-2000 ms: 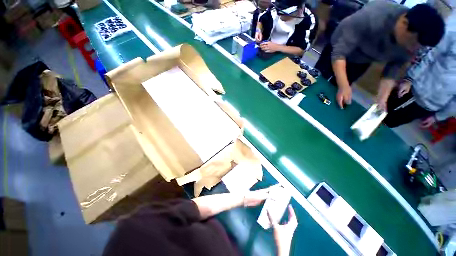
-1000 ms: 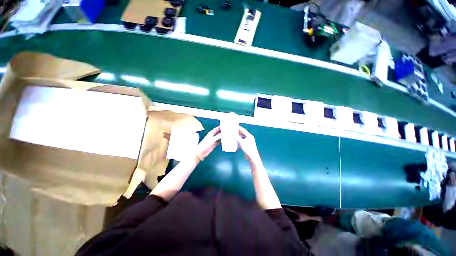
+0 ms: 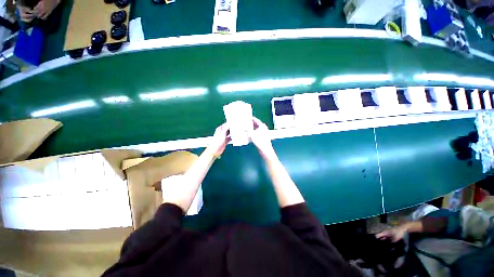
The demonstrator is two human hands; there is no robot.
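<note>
A small white gift box (image 3: 239, 123) is held upright between both hands over the near belt rail. My left hand (image 3: 220, 139) grips its left side and my right hand (image 3: 260, 135) its right side. Whether its lid is open is unclear in the glare. A row of open boxes (image 3: 347, 101) with dark square interiors stands along the near belt edge to the right. The shipping carton (image 3: 59, 238) at left holds closed white boxes (image 3: 67, 186). A white block (image 3: 174, 190) lies beside it, partly behind my left forearm.
The green belt (image 3: 179, 65) runs across. Beyond it are a brown board (image 3: 86, 21) with black round products, a white strip (image 3: 225, 15) and a blue box (image 3: 28, 46). A black pile (image 3: 465, 146) and white heap (image 3: 486, 135) lie far right. Another person's hand (image 3: 400, 231) shows lower right.
The view has swung to face the belt. The held box has moved forward from above the bench to the belt's near rail, still between both hands. Another person's arm now shows at lower right.
</note>
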